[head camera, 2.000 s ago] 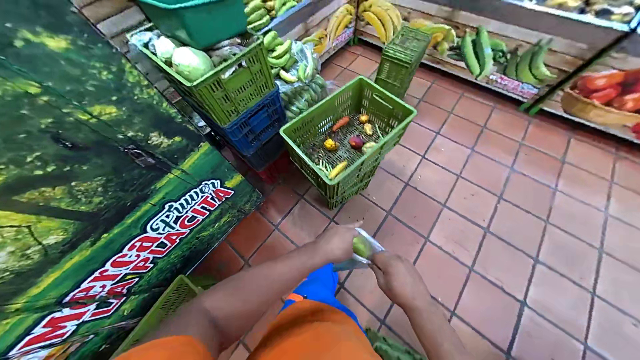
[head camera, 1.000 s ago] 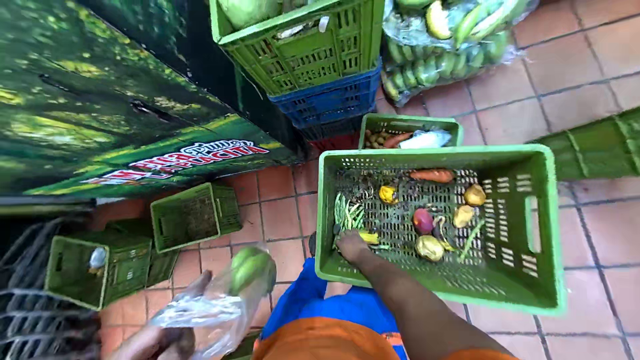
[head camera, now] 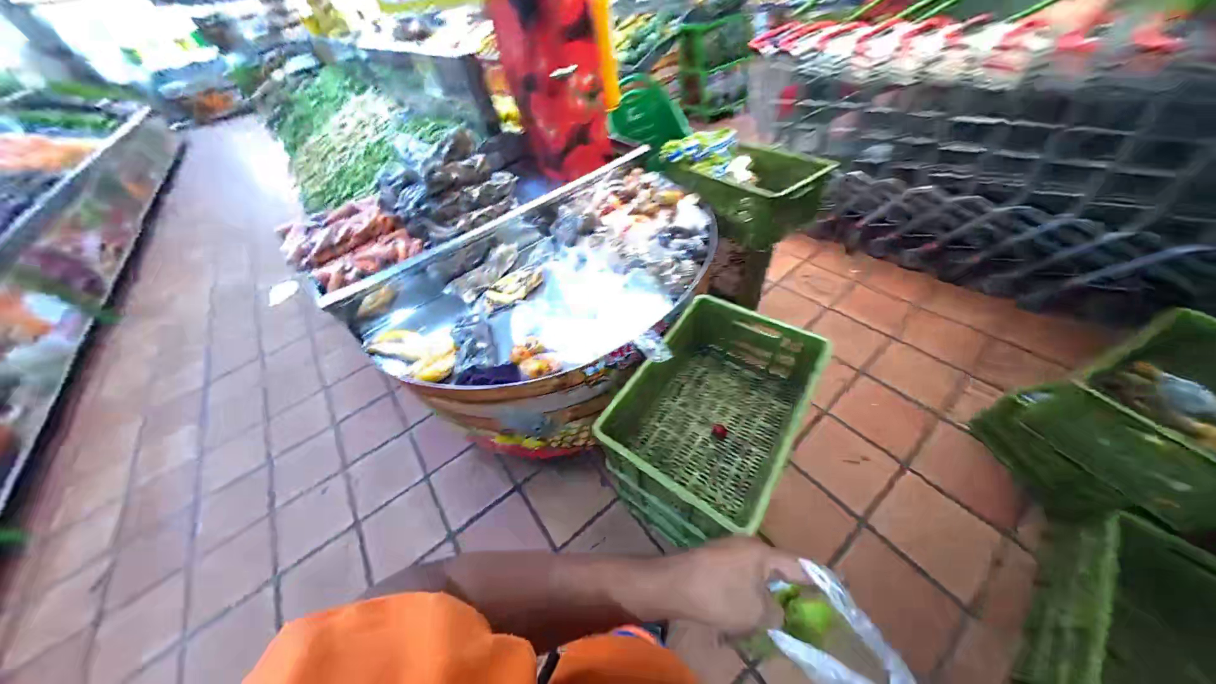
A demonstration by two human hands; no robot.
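My left hand (head camera: pixel 727 587), at the lower middle, is closed on a clear plastic bag (head camera: pixel 841 622) with something green and rounded (head camera: pixel 807 613) in it. The forearm reaches across from the left, past the orange clothing. The bag hangs over the tiled floor, below a green plastic crate (head camera: pixel 712 418) that holds one small red item (head camera: pixel 719 431). My right hand is not in view.
A curved display bin (head camera: pixel 560 380) of bagged produce stands beside the crate. Shopping carts (head camera: pixel 959 161) line the upper right. More green crates (head camera: pixel 1092 456) are at the right edge, and a produce shelf (head camera: pixel 85 218) runs along the left.
The view has swung to another part of the shop. My right hand, which was in a crate of loose vegetables, has left the view. My left hand still holds the bag.
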